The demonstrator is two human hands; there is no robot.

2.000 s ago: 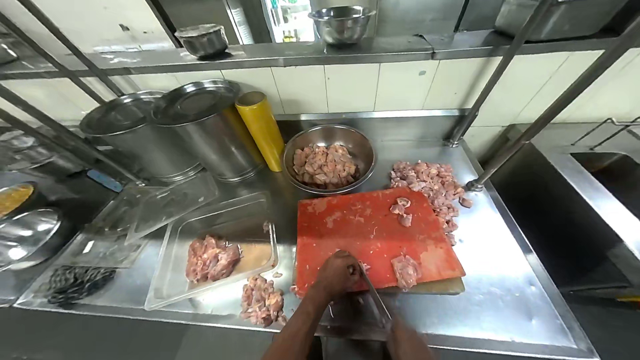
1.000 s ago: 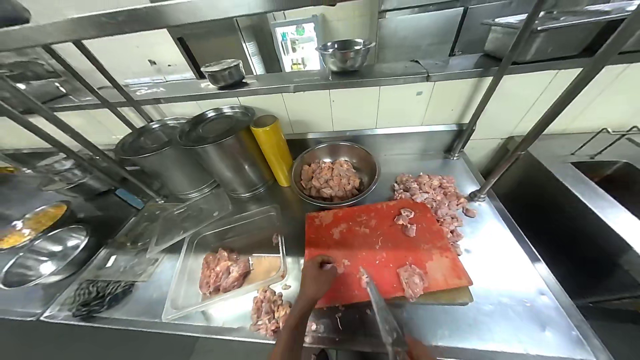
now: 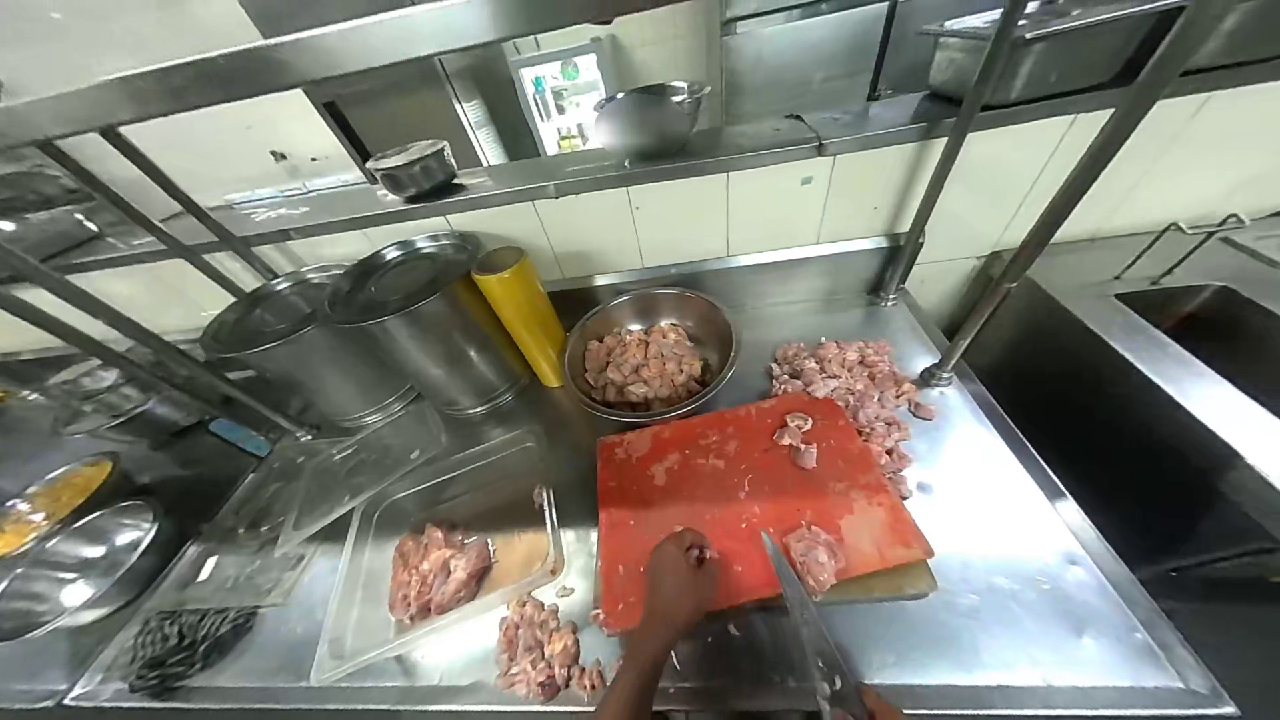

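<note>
My left hand [image 3: 682, 575] is closed on a small piece of raw meat over the front left of a red cutting board [image 3: 700, 490]. At the bottom edge, my right hand [image 3: 872, 703] holds a large knife [image 3: 812, 635] by its handle, its blade tip over the board's front edge. A flat piece of raw meat [image 3: 815, 558] lies just right of the blade. Small meat scraps [image 3: 797, 437] sit near the board's back. Cut meat pieces [image 3: 850, 385] are heaped behind and right of the board. A steel bowl [image 3: 722, 375] behind it holds more cut meat.
A clear plastic tray [image 3: 345, 600] with raw meat [image 3: 438, 572] stands left of the board, with a pile of trimmings [image 3: 540, 650] beside it. Lidded steel pots [image 3: 440, 330] and a yellow cylinder [image 3: 522, 315] stand behind. Rack posts [image 3: 945, 180] rise at the right, near a sink [image 3: 1215, 320].
The knife's blade has moved to the right of my left hand, which was close beside it two seconds ago. The view has shifted slightly.
</note>
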